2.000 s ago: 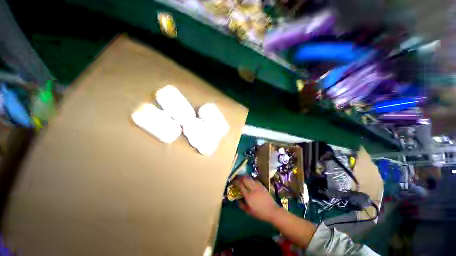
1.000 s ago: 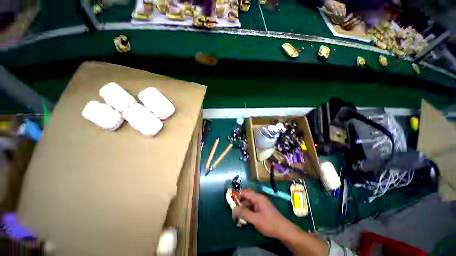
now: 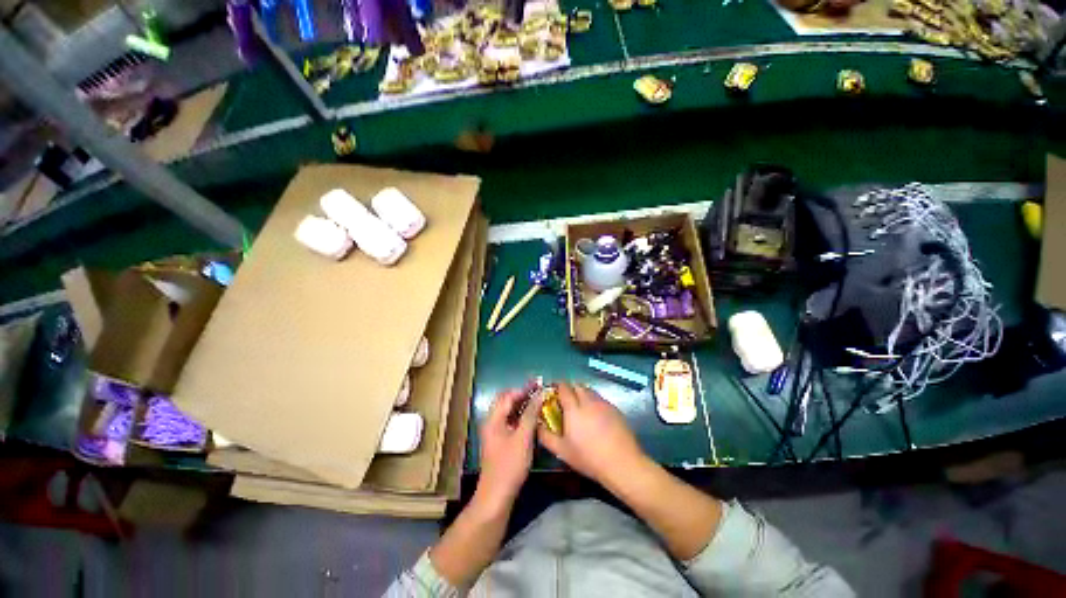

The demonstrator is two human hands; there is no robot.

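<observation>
A small yellow circuit board (image 3: 551,412) with dark parts is held between my two hands at the bench's front edge. My left hand (image 3: 510,435) pinches it from the left with the fingertips. My right hand (image 3: 581,430) holds it from the right. The fingers hide part of the board. An open case half with a white rim and yellow-orange centre (image 3: 675,390) lies right of my hands. A light-blue strip (image 3: 617,373) lies just above them.
Stacked cardboard (image 3: 316,327) with white cases (image 3: 376,237) is at left. A parts box (image 3: 639,340) stands ahead, a black boxy unit (image 3: 754,234) right of it. A white case (image 3: 755,341) and tangled white cables (image 3: 935,310) lie right. Boards (image 3: 741,77) sit on the green conveyor.
The view has swung back and levelled. My left hand has come into view and joined my right hand. Both now hold the board near the bench's front edge.
</observation>
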